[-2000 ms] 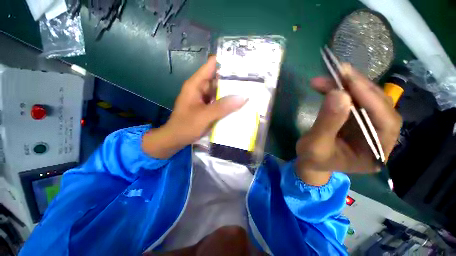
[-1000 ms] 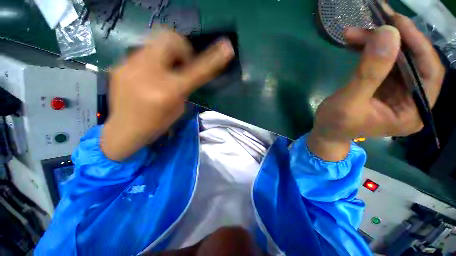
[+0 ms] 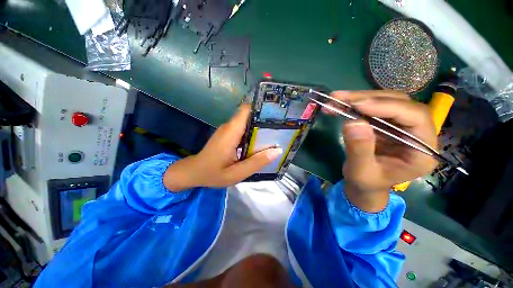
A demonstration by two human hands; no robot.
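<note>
My left hand (image 3: pixel 225 154) holds an open phone unit (image 3: pixel 281 115) tilted over the bench edge, thumb on the white battery (image 3: pixel 275 140) with yellow edges. The main board shows at the phone's far end, with a small pink-red patch at its right. My right hand (image 3: pixel 382 140) holds metal tweezers (image 3: pixel 388 128); their tips are at the phone's upper right corner. I cannot tell if the tips grip anything. The round screw dish (image 3: pixel 403 55) lies beyond my right hand. A yellow-orange electric screwdriver (image 3: pixel 442 107) lies right of my hand, partly hidden.
Flat black pieces with thin tails (image 3: pixel 229 53) lie on the green bench mat (image 3: pixel 292 34), some in piles. Clear plastic bags (image 3: pixel 108 49) lie at the far left. A pale machine (image 3: pixel 76 118) with red and green buttons stands left; another control panel (image 3: pixel 416 253) is at lower right.
One second ago my left hand was blurred over a dark slab near the black pieces; now it holds the open phone nearer my body. The tweezers have moved from the right to the phone's corner.
</note>
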